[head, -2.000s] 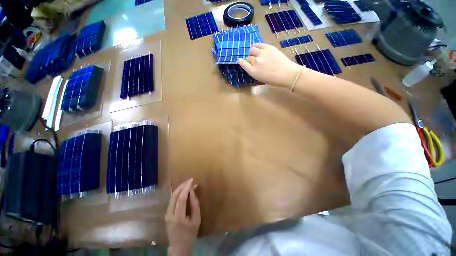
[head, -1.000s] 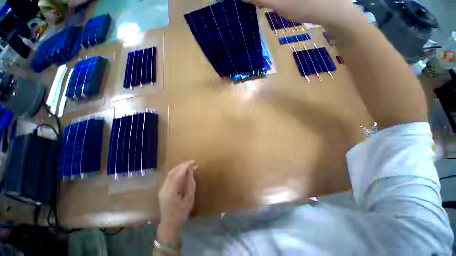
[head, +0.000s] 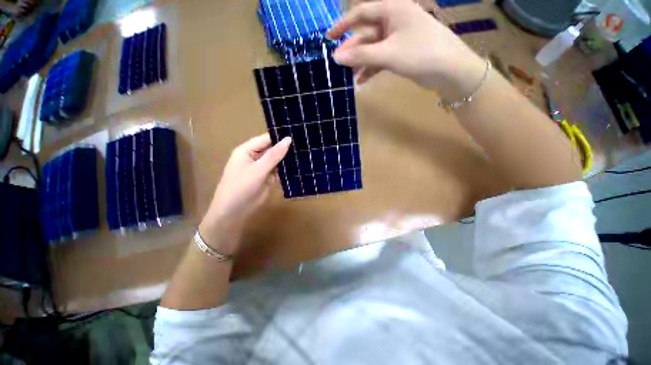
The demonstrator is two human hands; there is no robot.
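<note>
A dark navy solar cell string (head: 314, 135) with thin silver ribbon lines is raised in front of me. My left hand (head: 246, 175) grips its left edge, thumb on the front face. My right hand (head: 389, 46) is at its upper right corner, fingers curled beside the ribbon ends that stick up past the top edge; whether the fingertips pinch a ribbon is unclear. Behind its top edge lies a bright blue stack of strings (head: 300, 25), partly cut off by the picture's top.
Neat dark stacks (head: 143, 178) stand at the left, with a single string (head: 143, 58) on a clear sheet behind them. At the right are yellow-handled scissors (head: 577, 146), a white squeeze bottle (head: 559, 46), a grey rounded machine (head: 546, 11) and an orange-brown piece (head: 521, 75).
The dark string has come down from the blue stack towards me. My left hand has risen from the table's front edge and taken hold of it. My right hand has moved down and left.
</note>
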